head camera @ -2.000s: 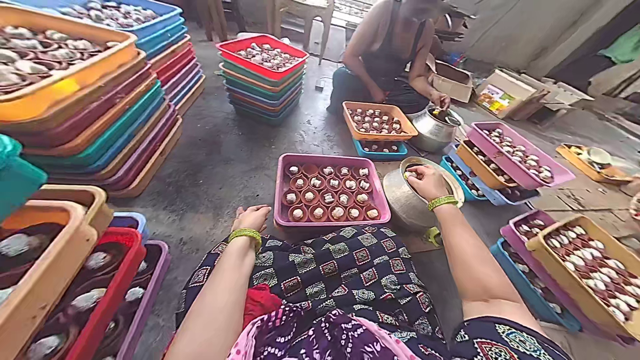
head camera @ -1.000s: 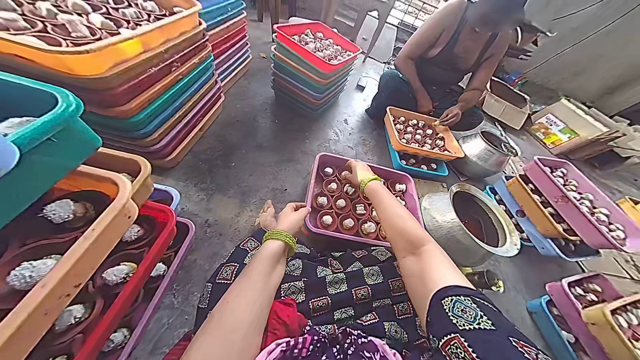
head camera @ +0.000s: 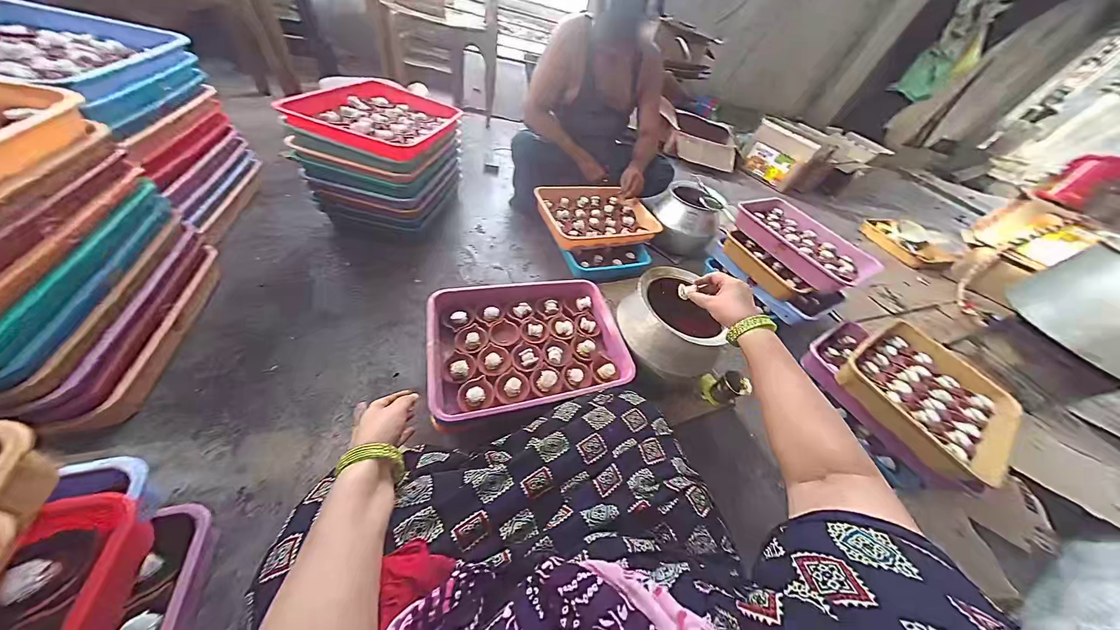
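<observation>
My right hand [head camera: 724,300] pinches a small white piece [head camera: 687,290] between thumb and fingertips, over the mouth of a metal pot [head camera: 652,337] with dark contents. Left of the pot, a pink plastic tray [head camera: 435,350] holds rows of small round brown cups, most topped with a white piece. One cup [head camera: 505,332] in the tray's second row shows no white piece. My left hand [head camera: 385,420] rests beside the tray's lower left corner, fingers loosely curled, with nothing seen in it; its palm side is partly hidden.
A person [head camera: 595,114] sits across, hands at an orange tray [head camera: 599,238] near a second metal pot [head camera: 689,219]. Stacked trays stand at the left, with a red-topped stack [head camera: 367,144] behind. More filled trays [head camera: 927,394] lie right. A small container [head camera: 726,388] stands by my pot.
My right hand has moved from over the pink tray to the pot's mouth on the right, and now holds a white piece. My left hand has come away from the tray's edge.
</observation>
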